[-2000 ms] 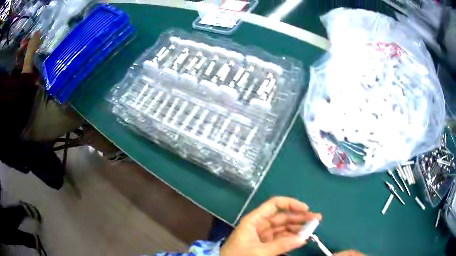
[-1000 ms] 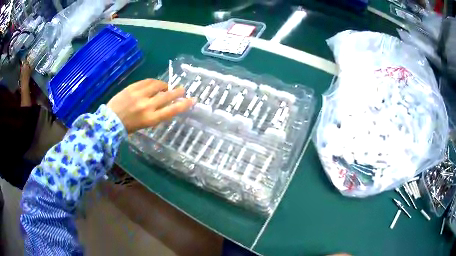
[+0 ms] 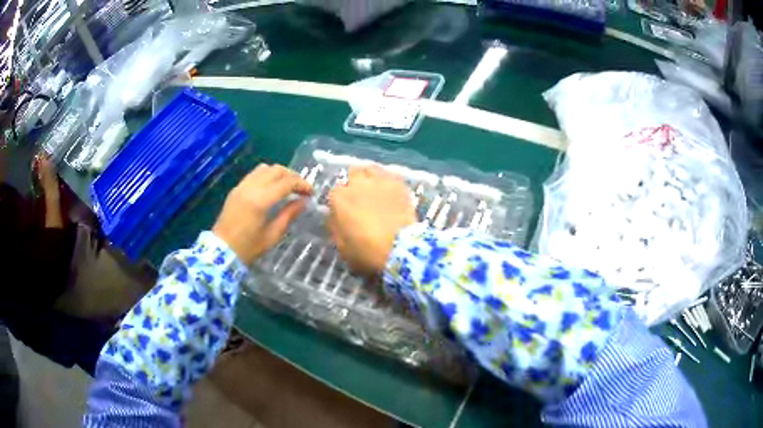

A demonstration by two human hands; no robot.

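Note:
The clear blister tray [image 3: 510, 188] lies on the green mat in front of me, with white-headed metal assemblies [image 3: 439, 211] in its upper row and slots below. My left hand [image 3: 261, 211] is over the tray's upper left corner, thumb and fingers bent and apart at the tips. My right hand [image 3: 368, 216] is beside it over the upper row, back of the hand toward me, its fingertips pointing away. White and silver pieces show near the fingertips of both hands. Whether either hand grips one is hidden or too blurred to tell.
Blue plastic trays [image 3: 163, 171] are stacked at the left. A lidded clear case with a label [image 3: 393, 109] lies behind the blister tray. A large bag of white heads [image 3: 648, 201] is at right, with loose shafts [image 3: 690, 326] and a parts box [image 3: 740, 305]. Another person's arm [image 3: 50, 194] shows far left.
My right hand has come in from the lower right edge onto the tray. My left hand stays at the tray's upper left, with its fingers more bent. The camera view has shifted, so the bench appears lower.

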